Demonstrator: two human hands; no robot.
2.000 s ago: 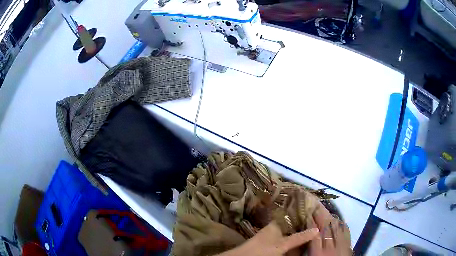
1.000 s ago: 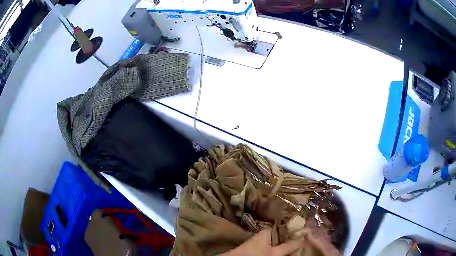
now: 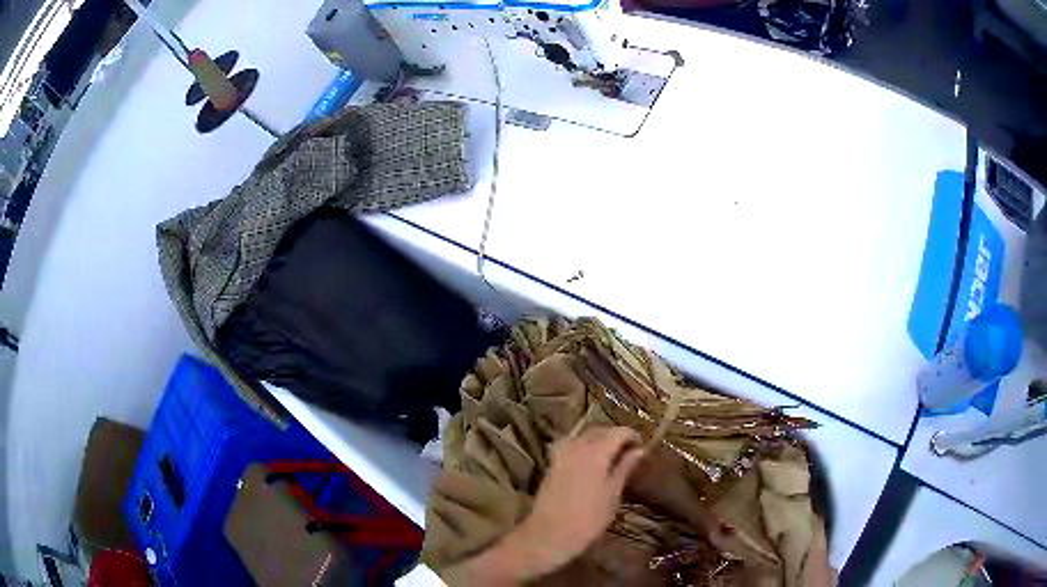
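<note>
A heap of khaki-brown garment pieces (image 3: 522, 401) fills the white tub at the lower middle. Metal zips (image 3: 718, 459) with shiny teeth fan out along its right side, and a pale brown band (image 3: 666, 420) lies across them. My left hand (image 3: 574, 495) is bare and reaches in from the bottom edge. Its fingers are bent, with the tips on the pieces beside the band. Whether they pinch cloth cannot be told. My right hand is not in view.
A white machine table (image 3: 735, 229) lies beyond the tub, with a sewing machine (image 3: 505, 29) at the back. Black cloth (image 3: 356, 321) and a checked grey cloth (image 3: 276, 206) cover the tub's left part. A blue crate (image 3: 201, 470) stands lower left, a water bottle (image 3: 976, 355) right.
My left hand has moved up and slightly left over the heap, from its lower part to the band. My right hand has left the view. The whole view has shifted slightly.
</note>
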